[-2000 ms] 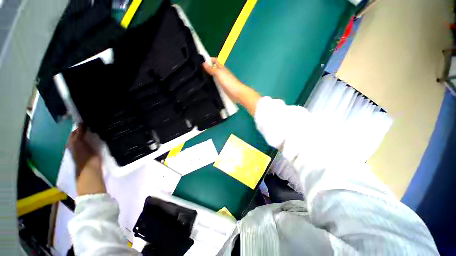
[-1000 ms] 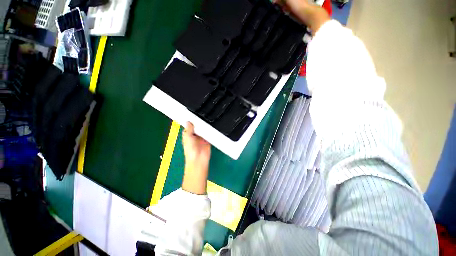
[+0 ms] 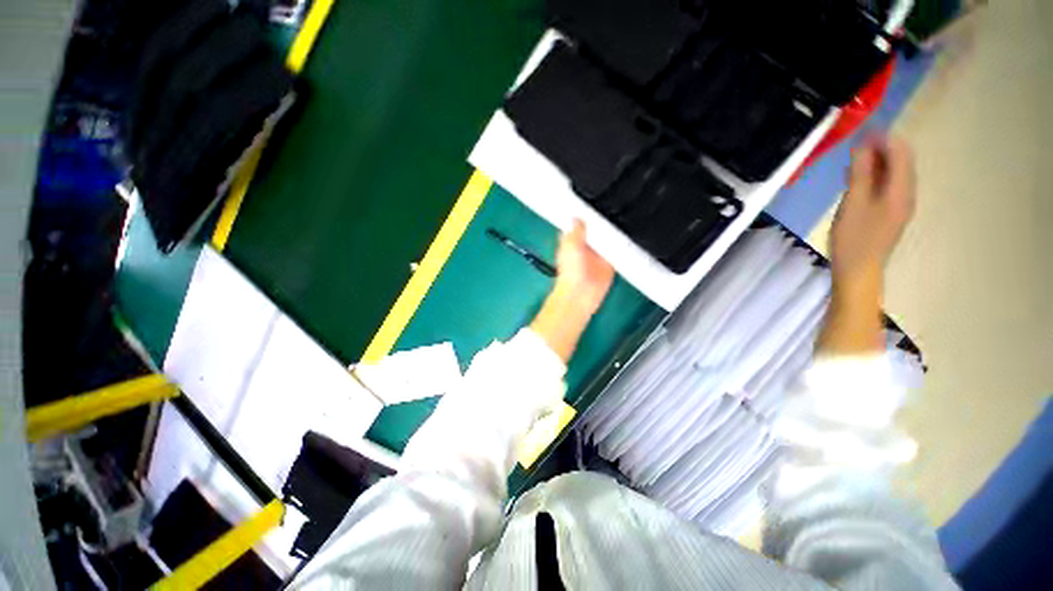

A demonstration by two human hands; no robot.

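Note:
A white carrier tray (image 3: 525, 156) bearing overlapping rows of black phone cases (image 3: 606, 133) lies over the teal bench edge at the upper right, partly cut off by the top of the picture. My left hand (image 3: 581, 275) touches the tray's near long edge; the fingertips are at or under the rim, so its grip is unclear. My right hand (image 3: 874, 202) is off the tray, to its right, blurred, with nothing seen in it.
Stacked white trays (image 3: 716, 381) stand below the bench edge. A dark green conveyor (image 3: 370, 139) has yellow strips. Another black stack (image 3: 202, 121) lies far left. White sheets (image 3: 266, 358), a paper slip (image 3: 410, 373), a yellow card (image 3: 543, 435) and a black pen (image 3: 522, 252) are nearer.
The loaded tray has moved from the left across the conveyor to the right-hand bench edge. My right hand has let go of it and moved right and down. The pen has come into view.

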